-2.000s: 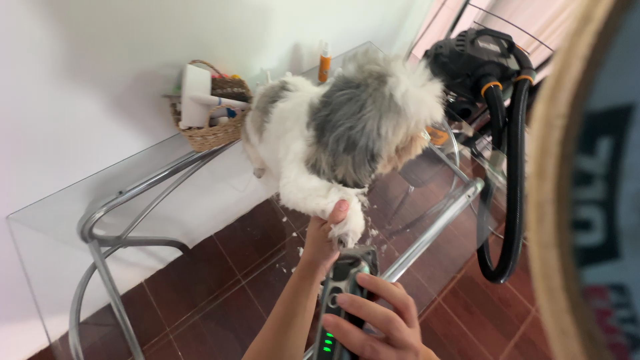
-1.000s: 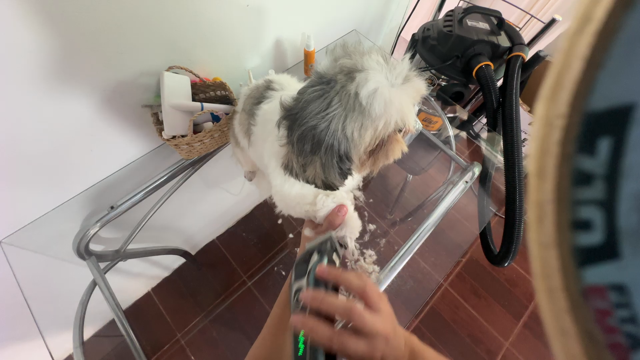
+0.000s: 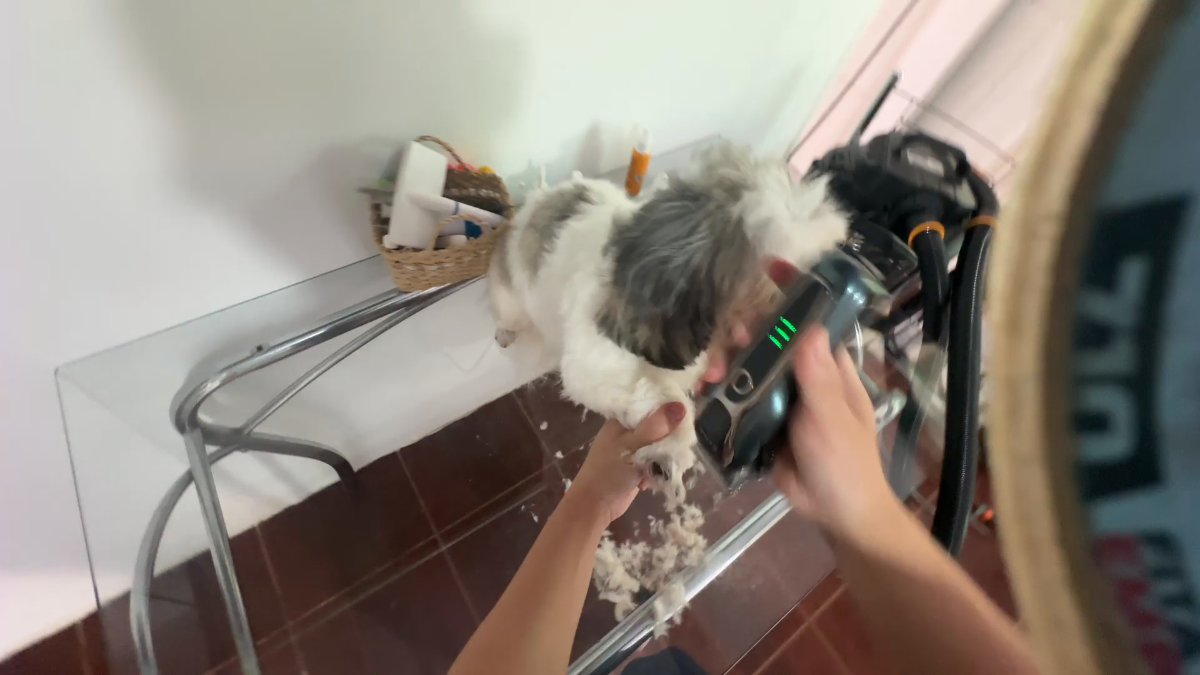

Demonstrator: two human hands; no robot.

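Observation:
A grey and white long-haired dog (image 3: 675, 253) is on a glass table with its head toward the right. My left hand (image 3: 619, 459) holds one of its front paws (image 3: 666, 459), the thumb on top. In my right hand (image 3: 834, 431) is a dark cordless hair clipper (image 3: 773, 366) with green lights, its blade end pointing down and left beside the paw. Something reddish, perhaps fingers, shows partly hidden behind the clipper. Clumps of cut fur (image 3: 656, 553) lie below the paw.
Chrome legs (image 3: 216, 525) support the glass table top (image 3: 272, 309). A wicker basket (image 3: 441, 267) of grooming items and an orange bottle (image 3: 637, 167) stand along the wall. At right are a black blower (image 3: 909, 178) with hoses and a large wooden-rimmed round object (image 3: 1041, 309).
My right hand has moved up and right with the clipper, whose lighted side now faces the camera more fully. The left hand still holds the paw. More cut fur shows below.

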